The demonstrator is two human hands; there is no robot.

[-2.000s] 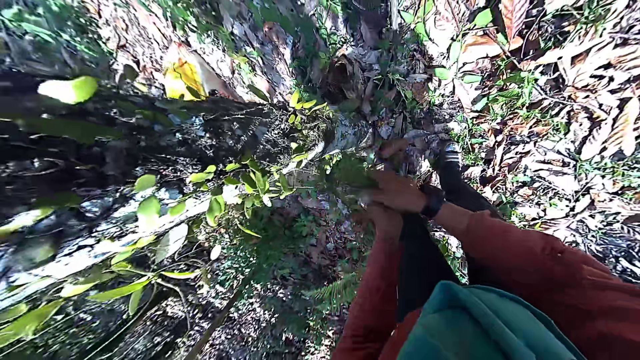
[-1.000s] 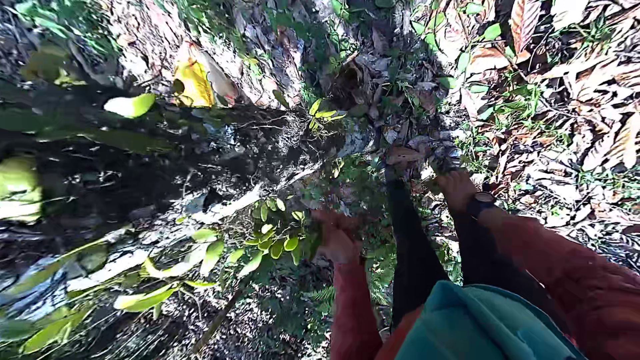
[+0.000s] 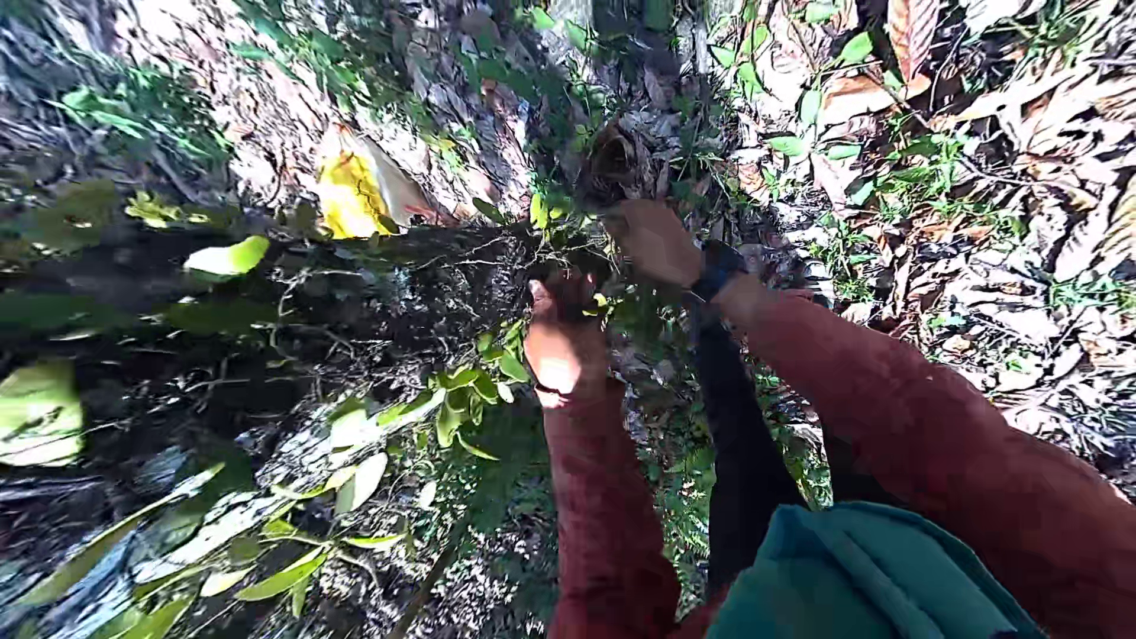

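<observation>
A dark, root-covered tree trunk reaches in from the left, with leafy climbing plants on it. My left hand is at the trunk's right end, its fingers among thin roots and small green leaves; whether they grip anything is hidden. My right hand, with a dark band on the wrist, is just right of and above it, beside the same leaves. Its fingers are blurred, and what they hold cannot be told. More green leaves hang to the left of my left forearm.
A yellow and white bag or wrapper lies beyond the trunk. Dry leaves and low green plants cover the ground at the right. A hollow brown object is above my right hand. My dark-clad leg shows between the forearms.
My right hand has moved from near my leg up and left to the leaves by the trunk. My left hand has moved up to the trunk's right end.
</observation>
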